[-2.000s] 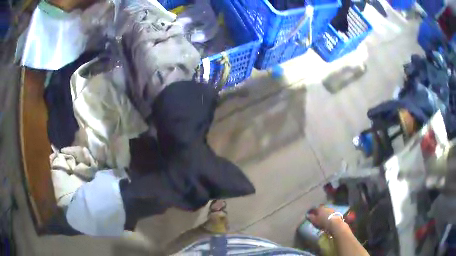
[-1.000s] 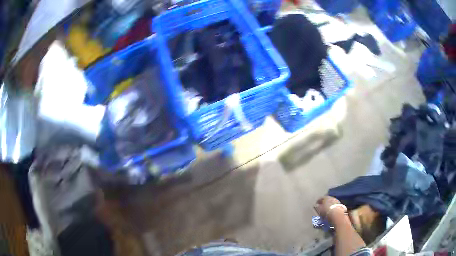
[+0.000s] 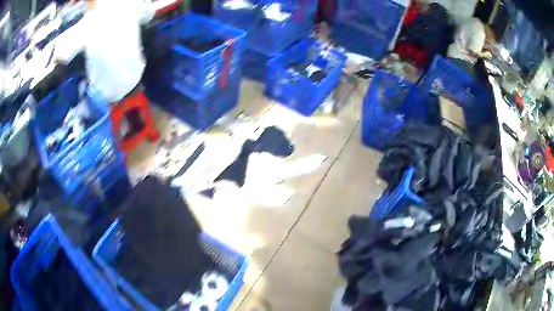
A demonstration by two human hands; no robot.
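Neither of my hands is in the picture. Nearest in front at the lower left, a blue plastic crate (image 3: pixel 234 285) holds a dark cloth heap (image 3: pixel 159 228) and small white round items (image 3: pixel 209 290). Another blue crate (image 3: pixel 45 243) stands at the lower left edge. At the right, a large pile of dark garments (image 3: pixel 395 261) spreads along the workbench side, with part of a blue crate (image 3: pixel 398 197) showing among it. The picture is blurred.
A tiled floor aisle (image 3: pixel 304 225) runs ahead, with dark cloth (image 3: pixel 273 143) and white scraps on it. Several blue crates (image 3: pixel 200 73) stand along both sides. A red stool (image 3: pixel 133 121) is beside a person in white (image 3: pixel 115 48). A cluttered bench edge (image 3: pixel 507 164) borders the right.
The view has moved from the table and stacked crates to an aisle farther along. The hand with a white bracelet, earlier low at the right, is out of view.
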